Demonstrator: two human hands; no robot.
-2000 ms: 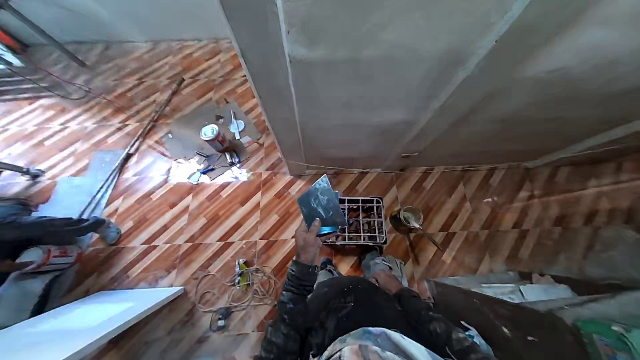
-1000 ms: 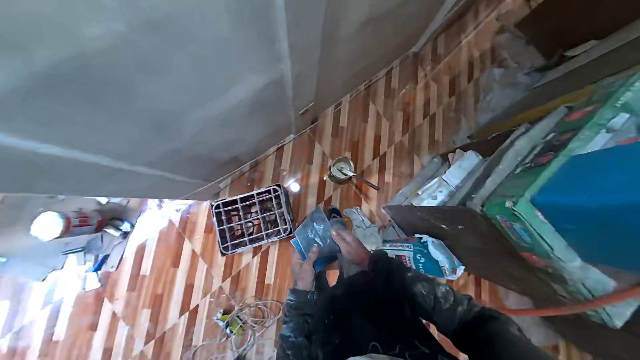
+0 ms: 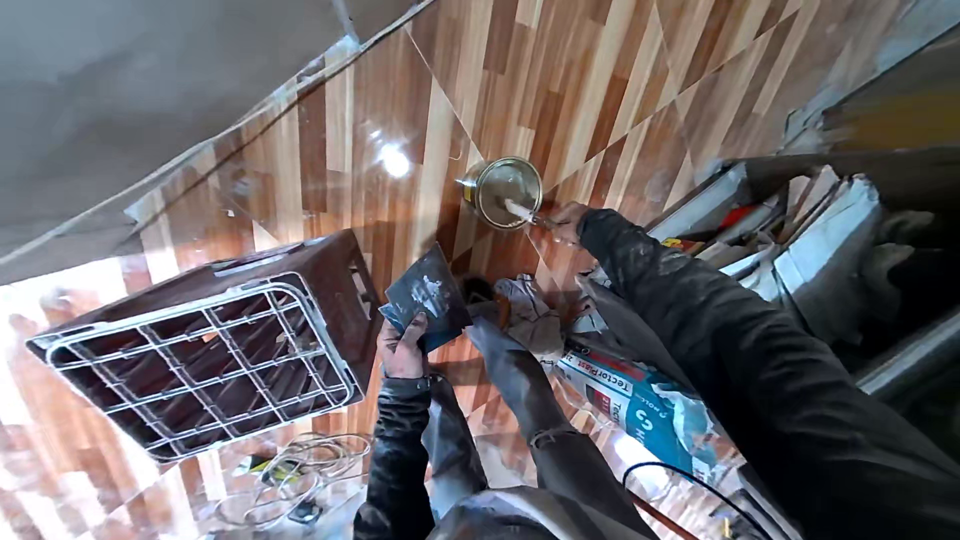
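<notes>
My left hand (image 3: 403,346) grips dark, flat rectangular sheets (image 3: 429,294) with whitish smears, thumb on top. My right hand (image 3: 568,223) reaches out to the handle of a tool (image 3: 519,211), perhaps a brush or spatula, with its pale end inside a round metal can (image 3: 510,187). The can stands on the wood-patterned floor ahead of me. The fingers are partly hidden, but they close around the handle.
A brown plastic crate (image 3: 330,277) with a white grid top stands at left. A coiled cable (image 3: 315,457) lies below it. At right are a blue and white bag (image 3: 637,405) and a bin of scraps (image 3: 825,225). The grey wall (image 3: 150,97) edges the floor at upper left.
My right hand has left the dark sheets, where it was one second ago, and reached out to the tool in the can. My left hand still holds the sheets. The view has turned and moved closer.
</notes>
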